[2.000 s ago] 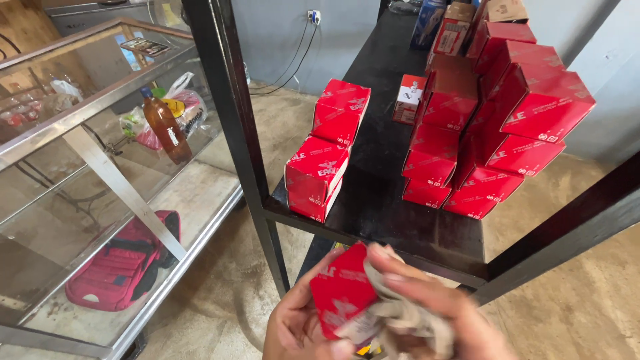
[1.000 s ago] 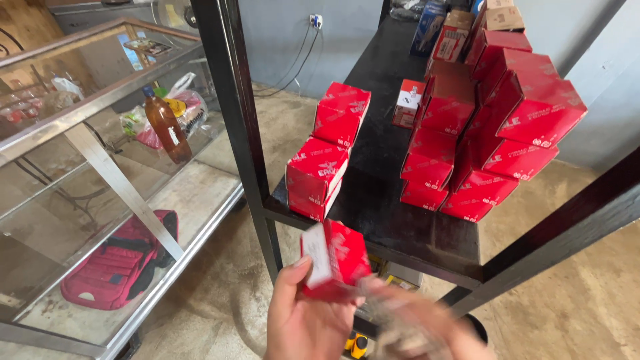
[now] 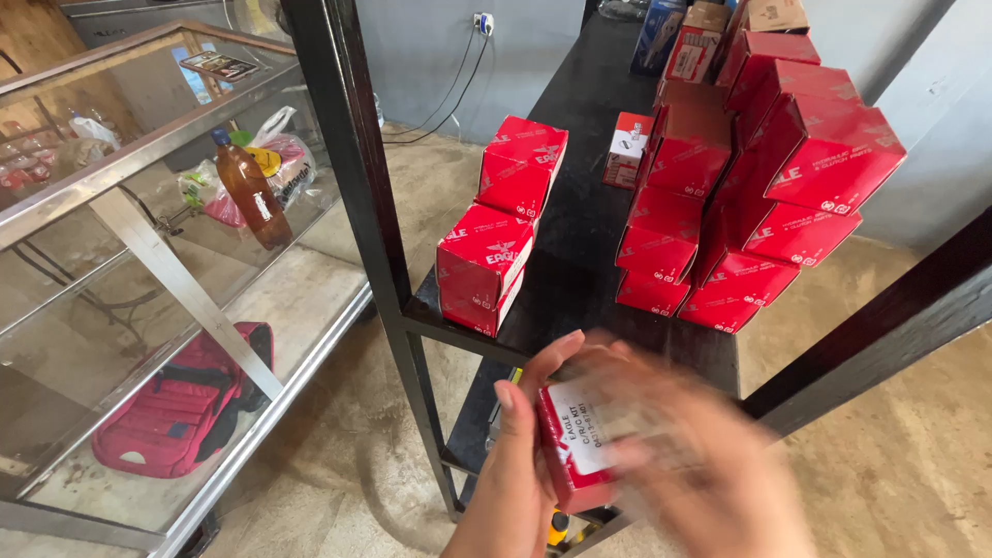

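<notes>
My left hand (image 3: 515, 457) holds a small red Eagle carton (image 3: 570, 473), its white printed label turned up. Over the carton's right side is my right hand (image 3: 697, 457), blurred by motion; a greyish-beige cloth (image 3: 659, 426) seems to lie under its fingers, too smeared to make out well. Beyond the hands, a short stack of red Eagle cartons (image 3: 484, 252) stands at the left edge of the black metal shelf (image 3: 573, 294). A larger pile of red cartons (image 3: 814, 163) stands on the shelf's right side.
Black uprights frame the shelf, one left (image 3: 353, 155) and one right (image 3: 891, 318). At the left is a glass display case (image 3: 155, 147) with a brown plastic bottle (image 3: 252, 190), plastic bags and a red backpack (image 3: 182, 403). A small red-and-white carton (image 3: 626, 151) stands mid-shelf.
The carton in my left hand has been turned, so its white label now faces up. My right hand has moved over the carton. The stacks on the shelf look the same.
</notes>
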